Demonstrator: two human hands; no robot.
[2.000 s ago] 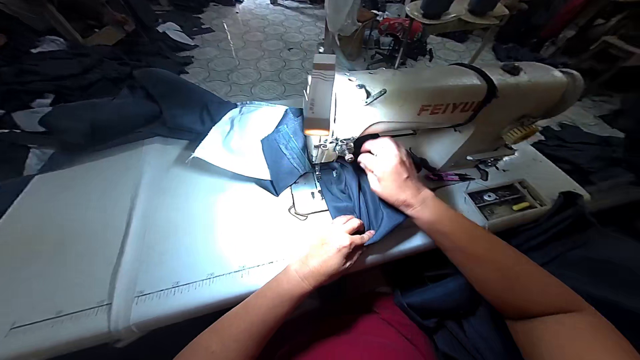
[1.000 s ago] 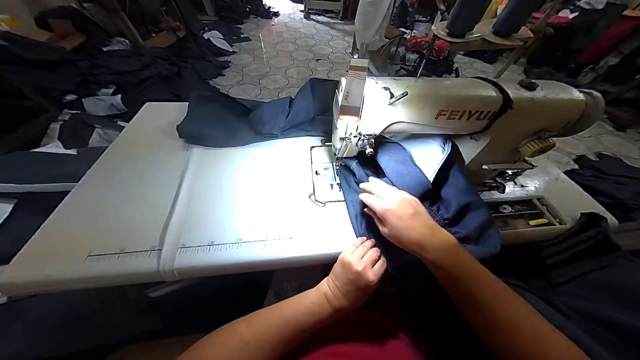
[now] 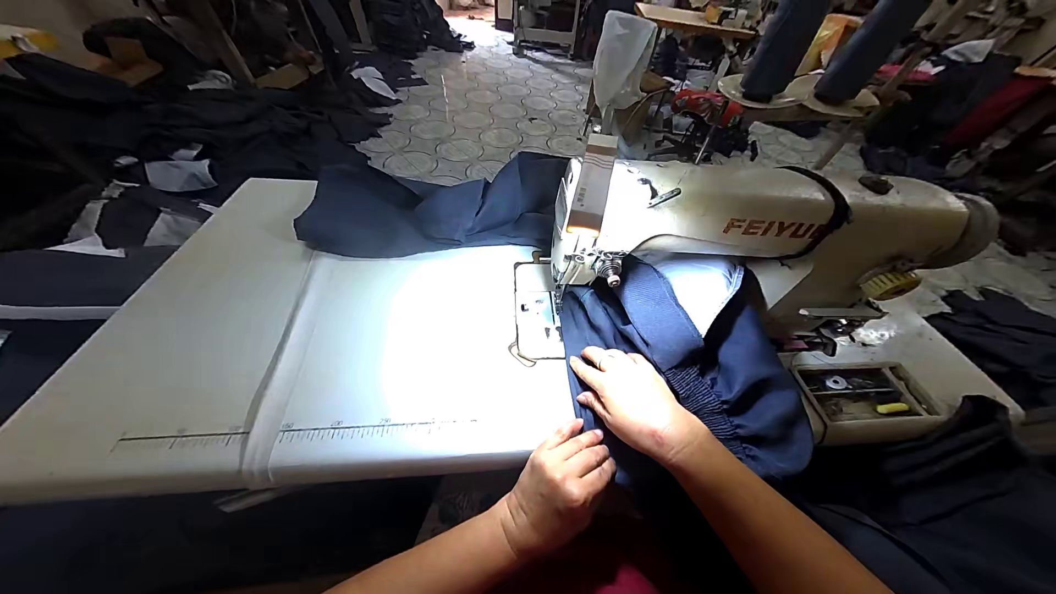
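A navy fabric garment (image 3: 668,322) with a gathered elastic part and a pale inner piece lies under the arm of the Feiyue sewing machine (image 3: 742,214). Its left edge runs up to the presser foot (image 3: 561,299), beside the metal needle plate (image 3: 538,322). My left hand (image 3: 569,478) grips that edge at the front of the white table (image 3: 190,346). Just above it, my right hand (image 3: 631,396) rests on the cloth with fingers bent, pressing or pinching it; which one is unclear. More navy fabric (image 3: 445,206) spreads behind the needle, along the table's back edge.
A printed ruler scale (image 3: 305,433) and a pale strip (image 3: 280,371) mark the table's left part. Right of the machine's base is a small tray (image 3: 866,392) with a bobbin and a yellow item. Thread cones (image 3: 780,58) stand behind; dark fabric heaps (image 3: 231,140) cover the floor at left.
The navy cloth with a pale piece, left of the needle two seconds ago, is gone from there; a pale piece now shows under the machine arm. My right hand has moved down from beside the needle.
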